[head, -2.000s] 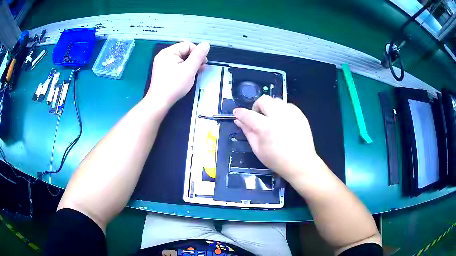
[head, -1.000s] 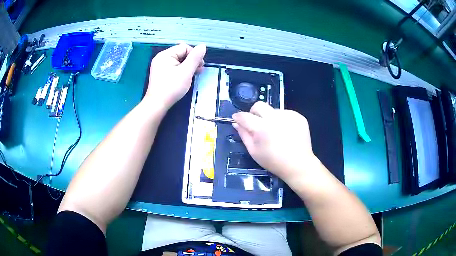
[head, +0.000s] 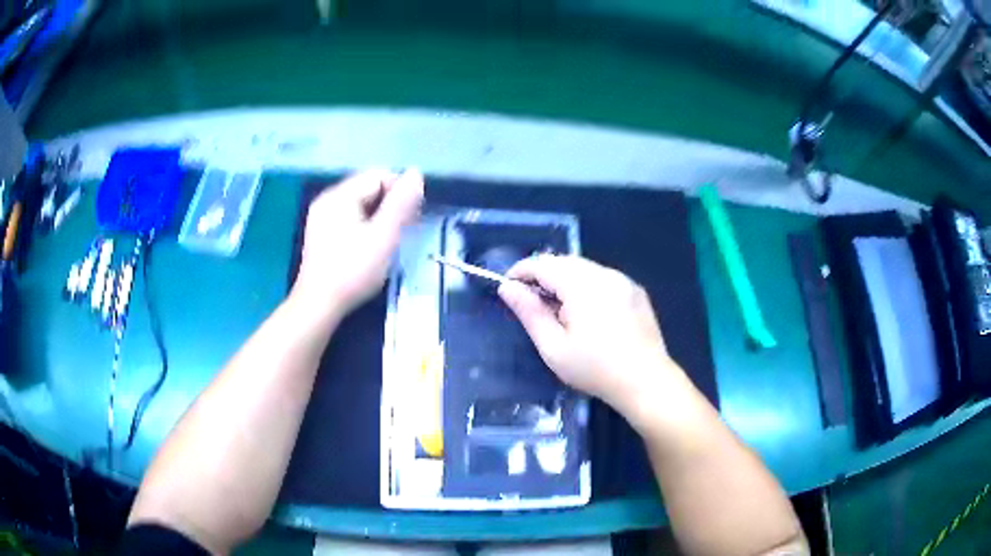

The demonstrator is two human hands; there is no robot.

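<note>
The opened chassis [head: 380, 434] lies on the black mat, with a pale strip at its left and a dark area at its right. A yellow patch [head: 431, 407] sits on the pale strip. My right hand [head: 587, 320] holds thin tweezers [head: 469, 269] over the chassis's upper part, tips pointing left. My left hand [head: 353, 239] is at the chassis's upper left corner, thumb and index finger pinched together. Whether something tiny is between them cannot be told. The frame is blurred, and the round black part is partly hidden by my right hand.
A blue tray [head: 139, 190] and a clear plastic box [head: 221, 212] stand at the far left, above short silver pieces [head: 100, 285] and a cable. Right of the black mat [head: 652, 261] lie a green strip [head: 737, 272], a black strip [head: 817, 326] and black-framed panels [head: 900, 326].
The whole view has shifted, so the bench sits lower in the picture. My right hand and the tweezers have moved up the chassis, towards its far end and nearer my left hand.
</note>
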